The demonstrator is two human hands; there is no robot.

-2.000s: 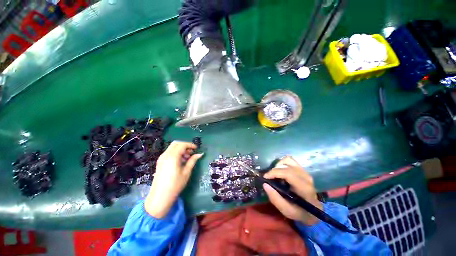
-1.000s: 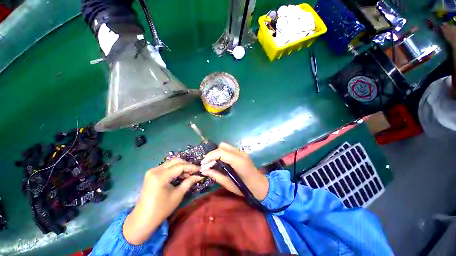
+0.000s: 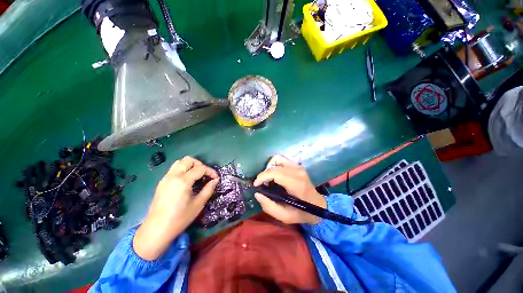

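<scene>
My right hand [image 3: 288, 190] holds the soldering iron [image 3: 312, 207] by its black handle. Its thin tip points left, over the silvery-purple cluster of components [image 3: 225, 201] in front of me. My left hand [image 3: 179, 196] is at the cluster's upper left edge, with thumb and fingertips pinched around a small black component [image 3: 202, 183], mostly hidden by the fingers. The iron's tip is close to the left fingertips; whether it touches anything is too small to tell. A single black component [image 3: 156, 159] lies alone above my left hand. A large pile of black components [image 3: 77, 197] lies at the left.
The fume hood [image 3: 152, 94] stands at upper left, its tip beside the round pot [image 3: 252, 103] of silvery bits. A yellow bin [image 3: 342, 34], a dark stick [image 3: 370, 74], a fan [image 3: 430, 98] and a solder reel [image 3: 487, 50] are farther right. Slotted trays [image 3: 401, 200] lie lower right. A person's pale sleeve [image 3: 509, 121] shows at the right edge.
From one second ago, my hands have moved apart and the iron's tip has swung down from pointing up-left to the cluster. Earlier, the view shifted, moving bench items left in the picture.
</scene>
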